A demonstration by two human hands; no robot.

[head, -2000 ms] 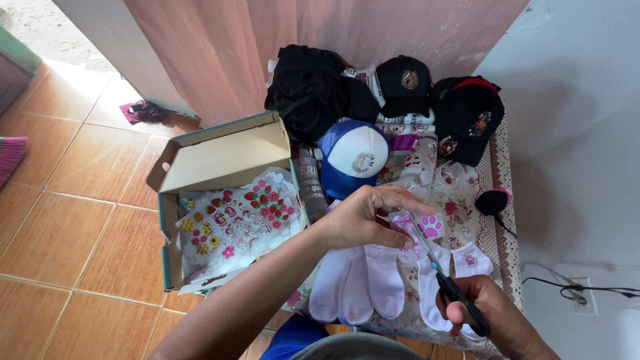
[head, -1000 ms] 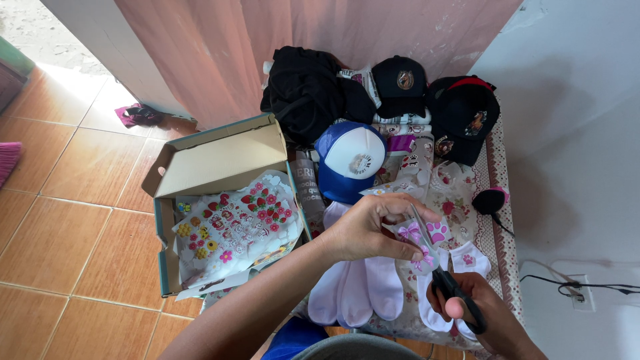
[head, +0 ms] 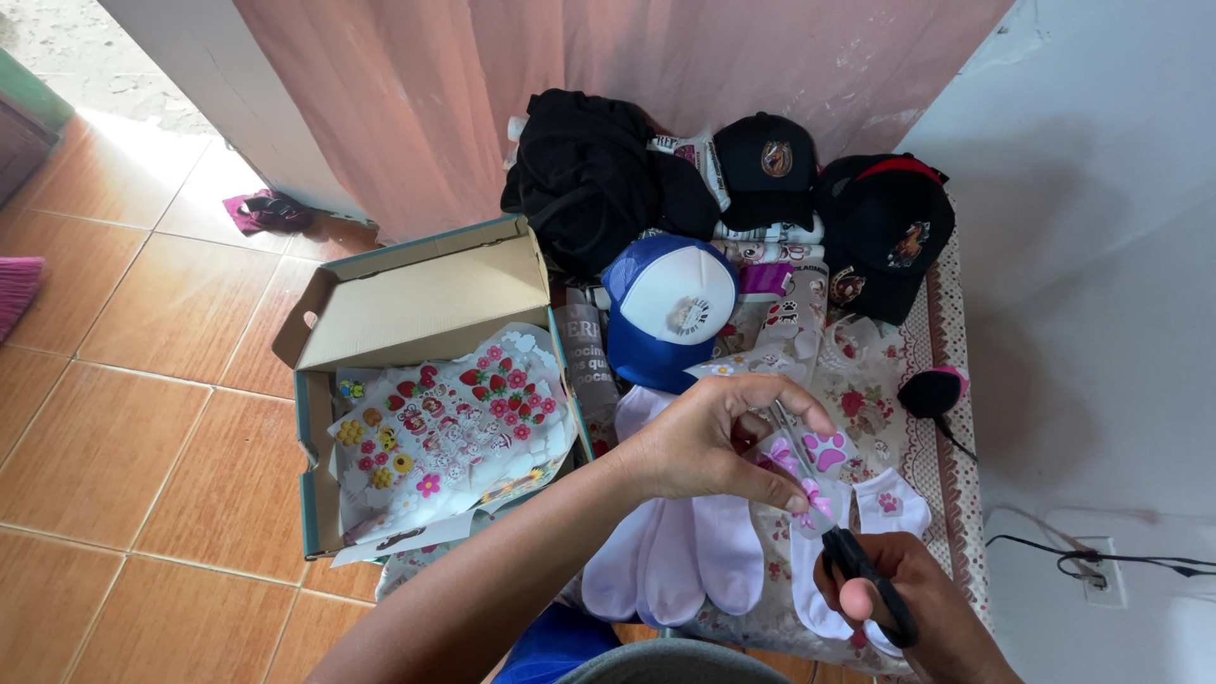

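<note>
My left hand (head: pixel 736 437) pinches a translucent transfer sheet (head: pixel 771 454) printed with pink bows and a pink paw print. My right hand (head: pixel 902 589) holds black-handled scissors (head: pixel 866 581), whose blades lie across the sheet between the bows and the paw. Below the hands, several white socks (head: pixel 727 556) lie side by side on the floral tablecloth. To their right is another pair of white socks (head: pixel 893 508), one bearing a small pink paw. Part of the sheet is hidden by my left fingers.
An open cardboard box (head: pixel 313 427) with printed transfer sheets (head: pixel 456 427) stands at the left. Behind the hands are a blue and white cap (head: pixel 673 304), black caps (head: pixel 768 166), black cloth (head: pixel 589 180) and rolled prints. A round black and pink object (head: pixel 931 392) with a cord lies right.
The scissors and my right hand have shifted slightly against the sheet; the paw print now shows to the right of the blades. The sheet stays in my left hand.
</note>
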